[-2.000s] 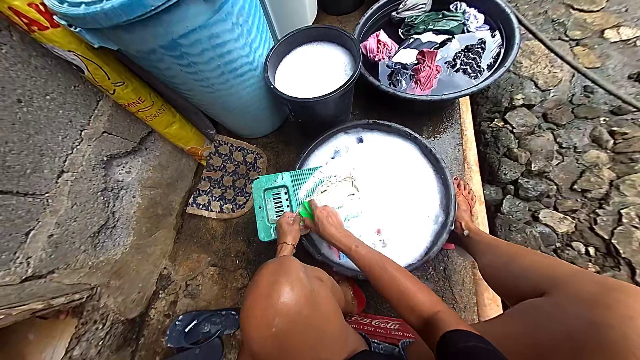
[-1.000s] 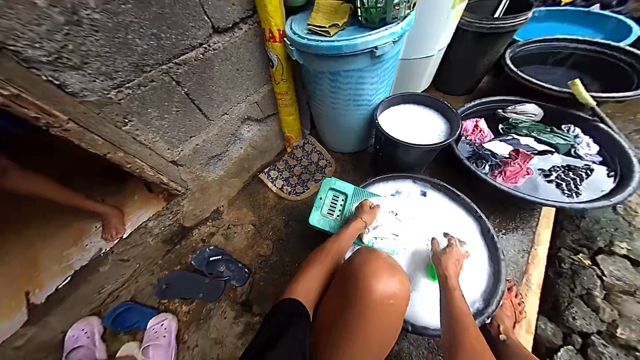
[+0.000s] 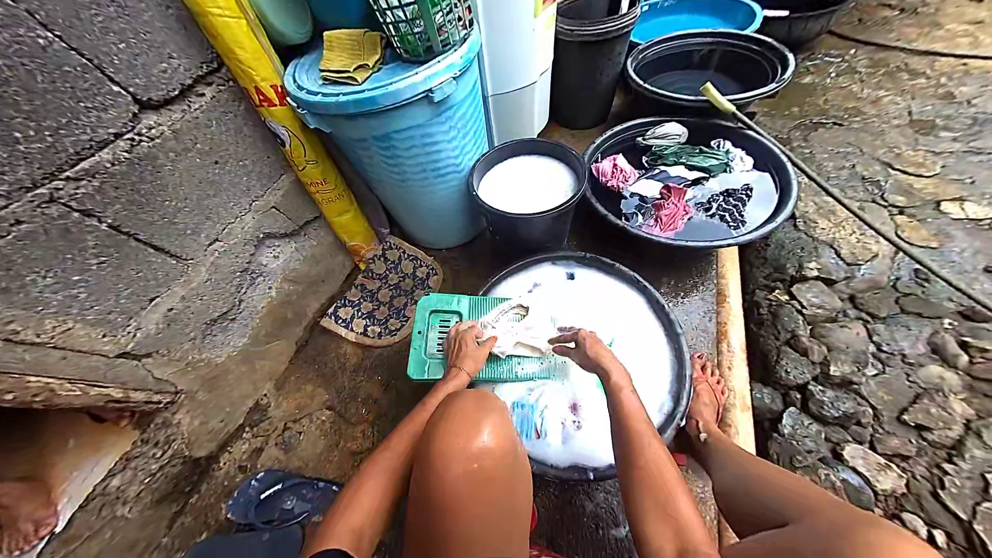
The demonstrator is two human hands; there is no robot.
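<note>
A green plastic washboard point(image 3: 434, 364) lies with its right part over a black basin point(image 3: 673, 310) of white suds. Spread on its ridges is a wet white cloth point(image 3: 523, 335). My left hand point(image 3: 467, 349) grips the cloth's left end against the board. At the cloth's right end, my right hand point(image 3: 587, 353) pinches its edge between thumb and fingers. A bit of green shows beside the right wrist, too little to tell what it is. More wet cloth point(image 3: 535, 411) floats in the suds below the board.
Behind stand a black bucket of sudsy water point(image 3: 527, 182), a wide basin of soaking clothes point(image 3: 666, 232) and a lidded blue bin point(image 3: 418, 147). A patterned mat point(image 3: 384, 298) lies left, dark slippers point(image 3: 279, 500) at lower left. Another person's foot point(image 3: 27, 515) shows at the left edge.
My right hand has moved from the suds at the basin's right side onto the white cloth at the washboard. The green item seen at it earlier is now mostly hidden. The view has swung.
</note>
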